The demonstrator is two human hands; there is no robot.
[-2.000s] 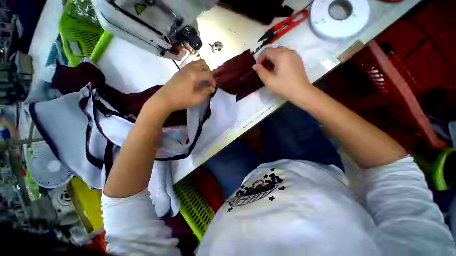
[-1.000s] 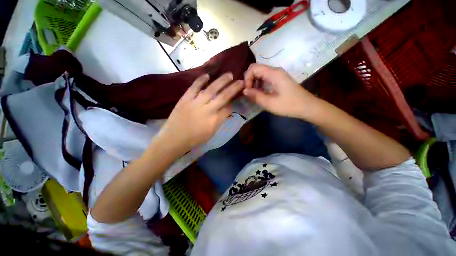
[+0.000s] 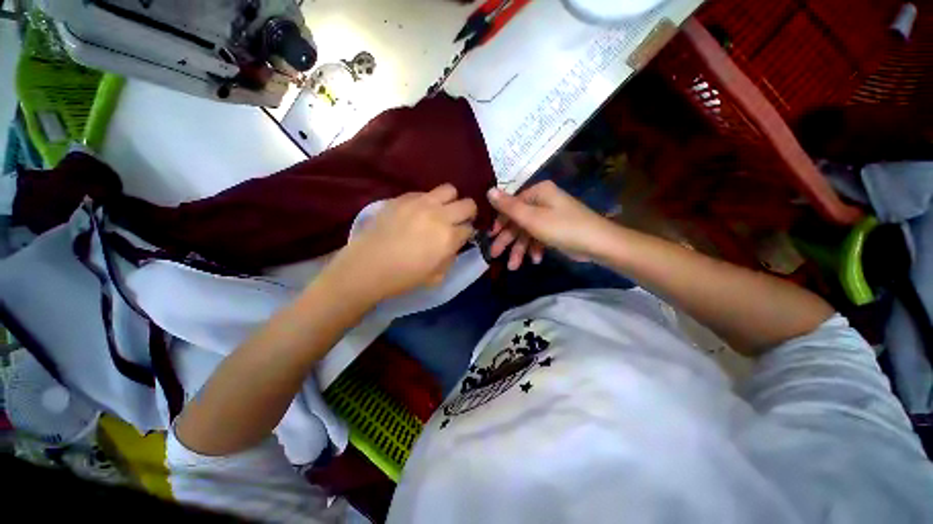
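The maroon sleeve point(image 3: 338, 184) lies spread across the table's front edge, below the sewing machine's needle area. My left hand point(image 3: 419, 235) grips the sleeve's lower edge near its end, fingers bent. My right hand point(image 3: 532, 223) is at the sleeve's end corner, thumb and index finger at the edge, other fingers spread. The pale grey garment body point(image 3: 194, 297) with dark seam lines hangs to the left, partly under my left forearm. White cloth shows beneath my left hand. What lies between my fingertips is too small to tell.
The white sewing machine point(image 3: 184, 46) stands at the upper left. Red-handled snips point(image 3: 491, 20) and part of a white tape roll point(image 3: 619, 5) lie at the top. Green baskets point(image 3: 384, 425) are at left and below the table; a red basket point(image 3: 762, 82) is at right. A white fan is lower left.
The maroon sleeve is spread out wider and drawn toward me, away from the needle. Both hands have moved down from near the machine to the sleeve's end. The view has shifted right.
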